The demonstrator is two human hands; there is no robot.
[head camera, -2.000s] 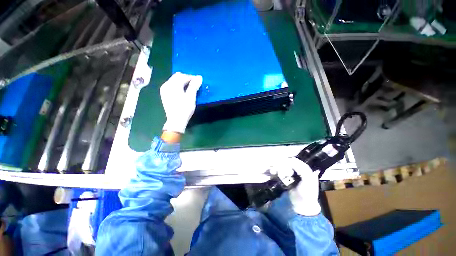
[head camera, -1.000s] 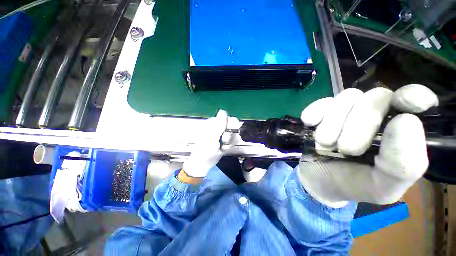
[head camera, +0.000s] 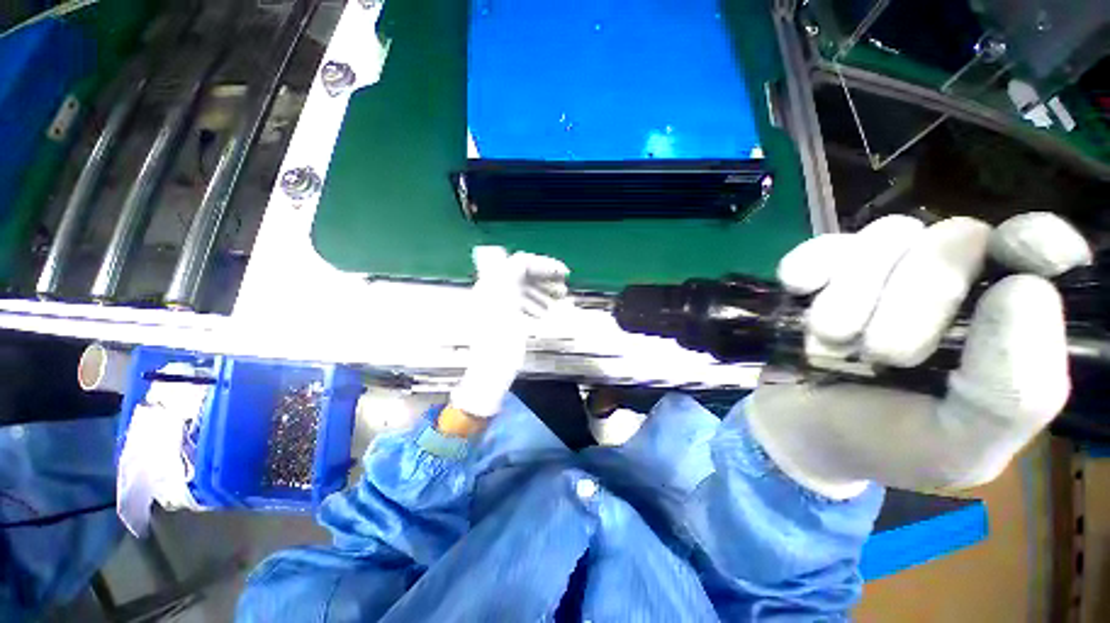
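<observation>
The blue-topped enclosure [head camera: 609,85] lies on the green mat [head camera: 402,231], its black finned side facing me. My gloved right hand [head camera: 925,341] is closed around the black electric screwdriver [head camera: 718,319], held level in front of the line's near edge with its nose pointing left. My gloved left hand [head camera: 511,310] is just left of the nose, apart from it, fingers bent. Whether it pinches a screw is too blurred to tell. The bit is not distinguishable against the bright edge. Neither hand touches the enclosure.
A blue screw bin [head camera: 292,438] full of tiny parts hangs at the near edge, lower left. Silver rollers [head camera: 146,207] are on the left. A profile rail [head camera: 809,158] edges the mat on the right. Another blue unit [head camera: 925,535] lies lower right on brown board.
Since two seconds ago, my left hand has left the enclosure and my right hand has raised the screwdriver. Over the last second, the nose and left hand have moved apart.
</observation>
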